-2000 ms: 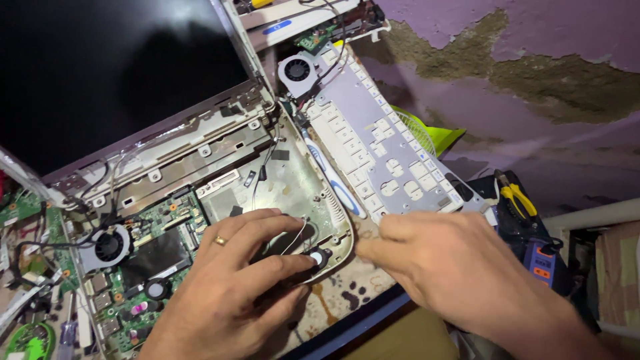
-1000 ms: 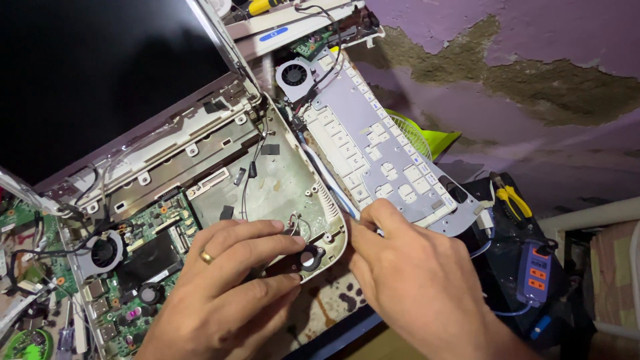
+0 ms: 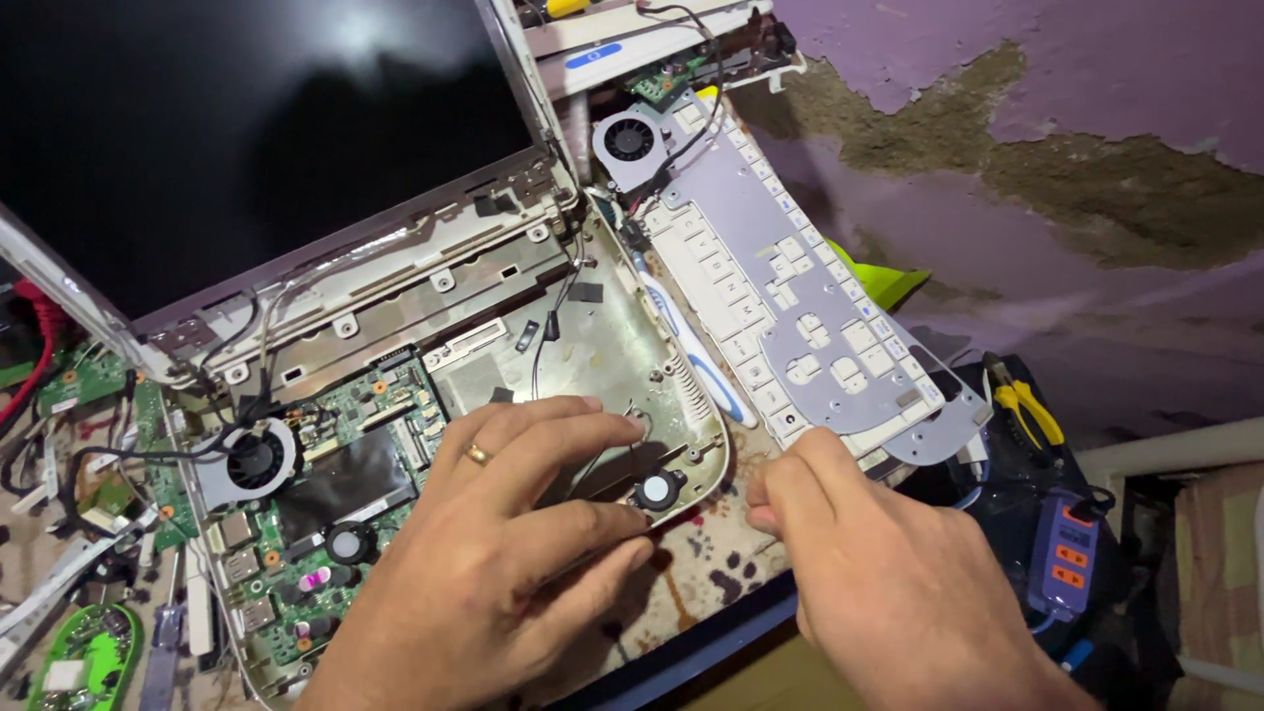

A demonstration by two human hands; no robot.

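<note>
An opened laptop base (image 3: 632,336) lies below its dark screen (image 3: 296,128). My left hand (image 3: 504,533), with a ring, rests over the base's front right corner, fingers spread beside a small round speaker (image 3: 657,489); its fingertips touch the area near thin wires. On the left of the base are a green circuit board (image 3: 306,583) and a cooling fan (image 3: 257,459). My right hand (image 3: 849,553) is curled just right of the base's corner, near the lower end of a partly stripped keyboard (image 3: 780,296); whether its fingers pinch anything is hidden. A toothbrush (image 3: 696,360) lies between base and keyboard.
Another fan (image 3: 629,140) sits at the keyboard's top. Yellow-handled pliers (image 3: 1027,410) and a blue power strip (image 3: 1066,558) lie at the right. Loose boards, cables and a screwdriver (image 3: 165,642) crowd the left. The peeling purple wall (image 3: 987,118) stands behind.
My right hand has shifted a little away from the base's corner since one second ago. My left hand stays over the corner, and its fingers have spread, showing more of the speaker.
</note>
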